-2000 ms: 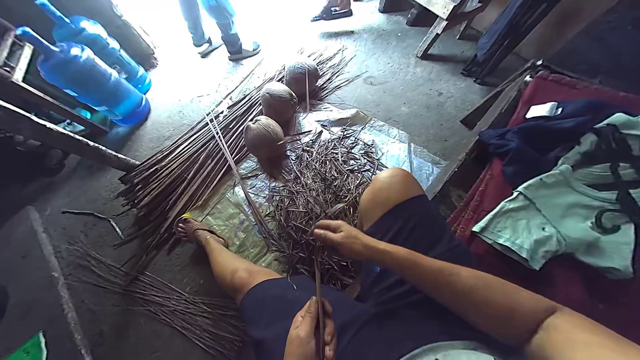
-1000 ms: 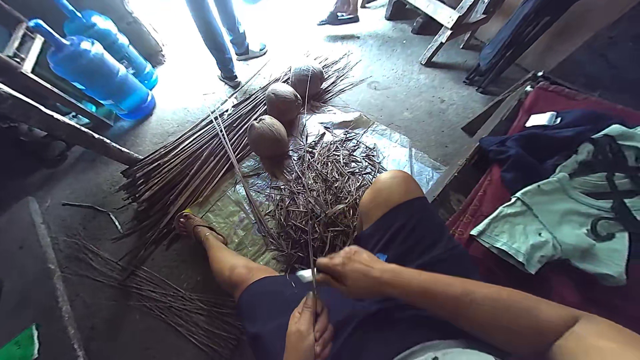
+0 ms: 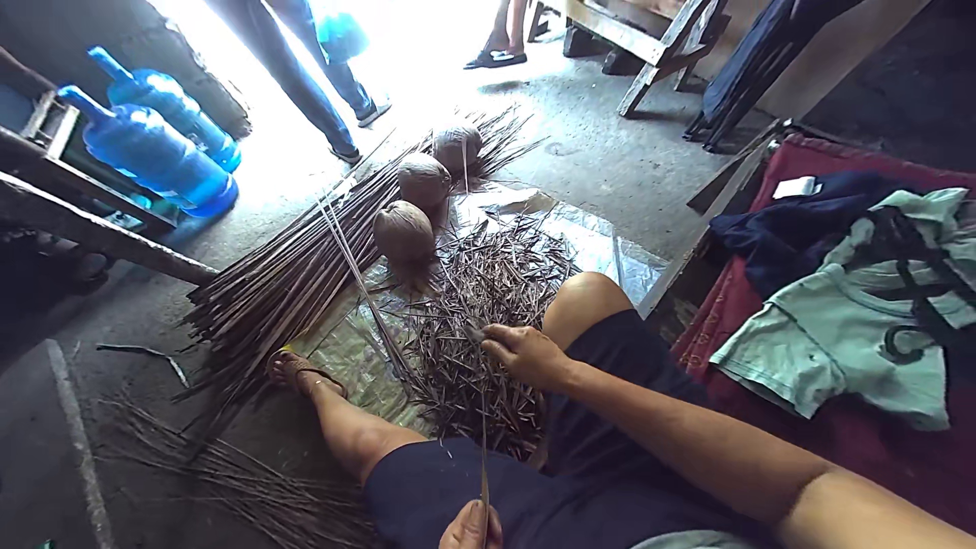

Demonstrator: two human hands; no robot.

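Observation:
My left hand (image 3: pixel 473 526), at the bottom edge, is closed on the lower end of a thin leaf midrib strip (image 3: pixel 484 457), which stands up from it over my lap. Above it, my right hand (image 3: pixel 530 354) has its fingers closed on a small blade (image 3: pixel 474 333), probably a knife; its handle is hidden in the fingers. The blade is over a heap of short dry brown shavings (image 3: pixel 496 282) on a clear plastic sheet (image 3: pixel 595 229). Whether the strip's upper end touches the right hand, I cannot tell.
Three coconuts (image 3: pixel 404 232) sit on a long bundle of dry sticks (image 3: pixel 282 282). Thinner sticks (image 3: pixel 244 488) lie at lower left. Blue water jugs (image 3: pixel 156 156) stand upper left. A person in jeans (image 3: pixel 305 84) is behind. Shirts (image 3: pixel 854 335) lie on a red cloth (image 3: pixel 831 457) at right.
My right hand has moved up and away from my left hand, which is now lower, at the frame's edge. The person in jeans has come nearer, with a blue jug beside the legs.

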